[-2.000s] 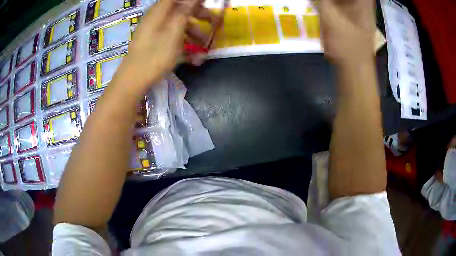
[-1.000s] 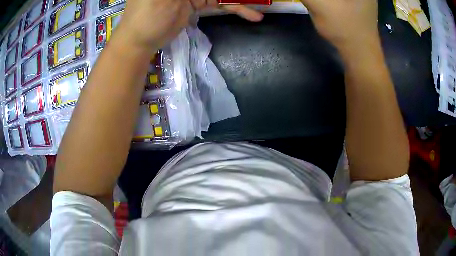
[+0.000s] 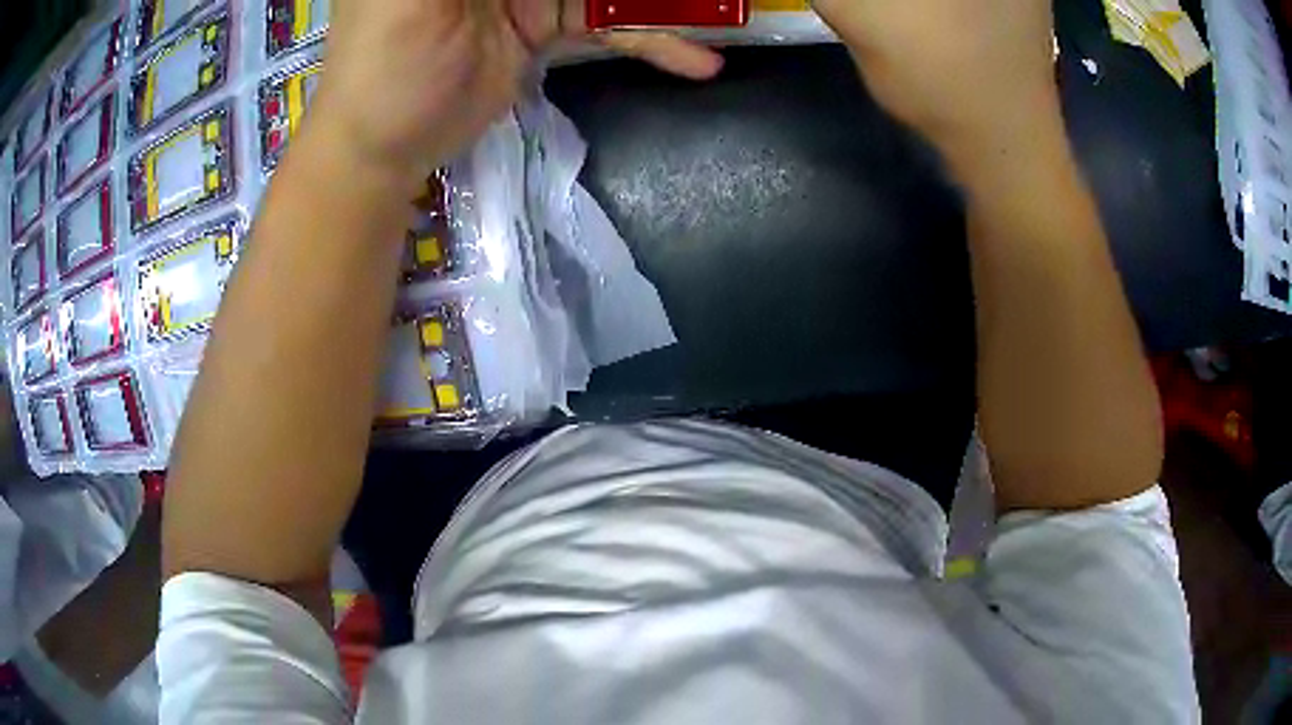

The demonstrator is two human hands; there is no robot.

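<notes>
A red window panel point(image 3: 669, 13) lies at the top edge of the picture, partly cut off. My left hand point(image 3: 439, 71) is at its left end, with a finger stretched out below the panel; the fingertips at the panel are partly cut off. My right hand point(image 3: 949, 57) is to the right of the panel, its fingers cut off by the top edge. A sliver of the adhesive sheet point(image 3: 794, 27) shows behind and below the panel. Whether either hand grips the panel is hard to see.
The blister tray point(image 3: 177, 269) with pocketed panels fills the left, partly under my left forearm. Whitish interleaf sheets point(image 3: 616, 290) stick out beside it. Peeled backing papers point(image 3: 1162, 36) and a white strip with dark marks point(image 3: 1258, 170) lie at the right of the black bench point(image 3: 794, 241).
Since the first frame, both hands have moved up in the picture, and the red panel has come into clear view between them. Over the last second, little has moved besides a slight view shift.
</notes>
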